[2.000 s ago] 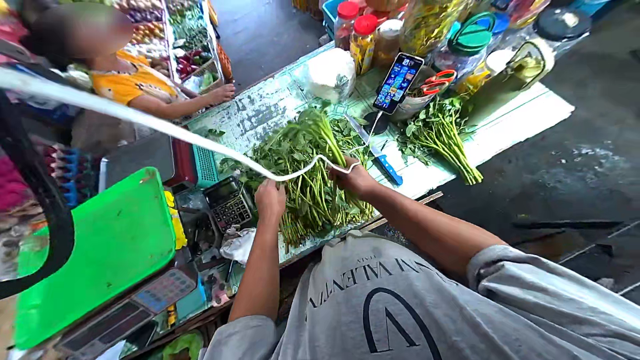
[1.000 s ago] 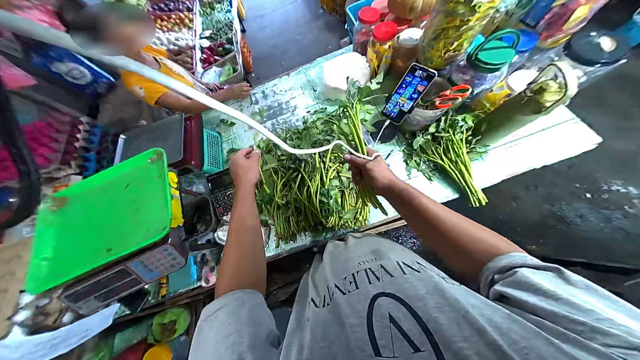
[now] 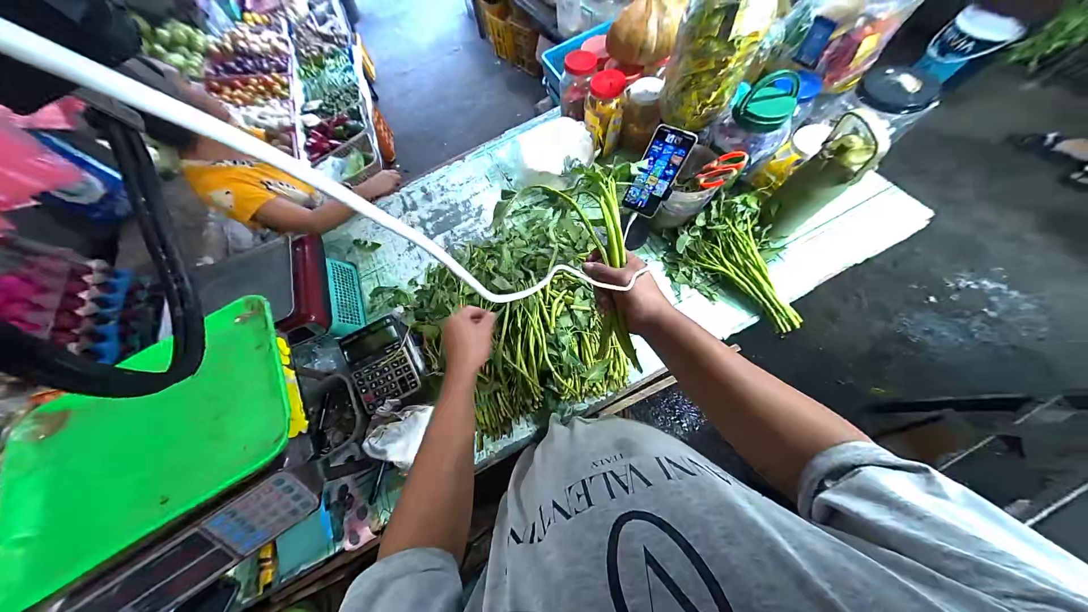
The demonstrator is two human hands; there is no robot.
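My right hand point(image 3: 627, 291) is closed around a small bunch of long green stems point(image 3: 611, 221), held upright over the right side of a leafy heap. A white cable crosses in front of this hand. My left hand point(image 3: 469, 337) hovers at the left edge of the heap of leafy greens point(image 3: 535, 323), its fingers curled together; whether it pinches a stem cannot be told. A separate bunch of greens point(image 3: 741, 268) lies to the right on the white tabletop point(image 3: 816, 246). The knife seen before does not show now.
A calculator point(image 3: 380, 364), a scale with a green tray point(image 3: 161, 442) and a teal basket point(image 3: 344, 296) stand left. A phone point(image 3: 660, 170), red-handled scissors point(image 3: 722, 170) in a bowl, and lidded jars point(image 3: 605, 110) stand behind. Across the table, a person's forearm point(image 3: 306, 214) rests on its edge.
My left hand, earlier at the greens' upper left, is now at their left edge. My right hand has come to hold a distinct bunch of stems raised from the heap. The view has shifted.
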